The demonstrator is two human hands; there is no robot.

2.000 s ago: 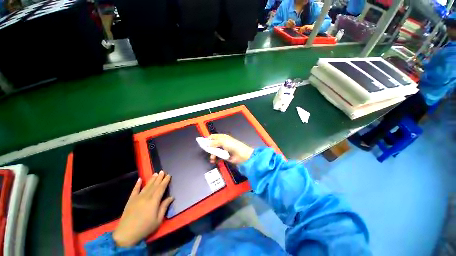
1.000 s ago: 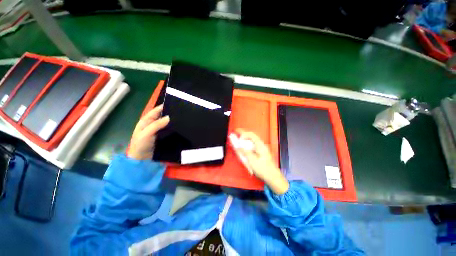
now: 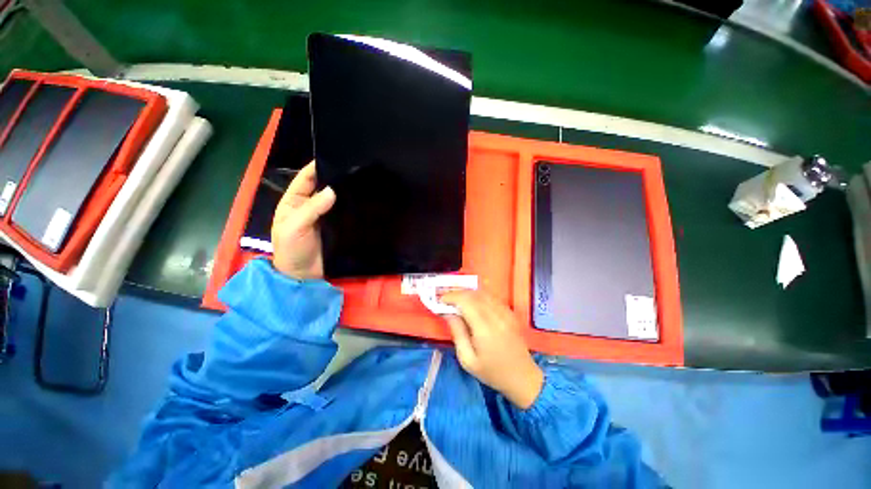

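My left hand (image 3: 302,226) grips the left edge of a tablet (image 3: 390,158), held up with its glossy black screen facing me. The red-orange foam tray (image 3: 493,201) lies below it, its middle pocket partly hidden by the tablet. My right hand (image 3: 492,346) pinches a white wiping cloth (image 3: 435,298) just below the tablet's lower edge, over the tray's front rim. A white barcode label (image 3: 463,282) shows on that rim. Another tablet (image 3: 594,250) lies back up in the right pocket, with a white label. A dark tablet (image 3: 286,153) lies in the left pocket, partly covered.
At left, a red tray with grey-backed tablets (image 3: 78,162) sits on white foam trays (image 3: 158,181). At right are a dispenser bottle (image 3: 817,174) with white wipes against it and a loose white wipe (image 3: 790,262). A pale rail (image 3: 563,136) separates the mat from the green belt (image 3: 573,67).
The middle tablet has left its pocket and been turned screen side up in my left hand, then raised more upright. My right hand with the cloth has moved down to the tray's front rim.
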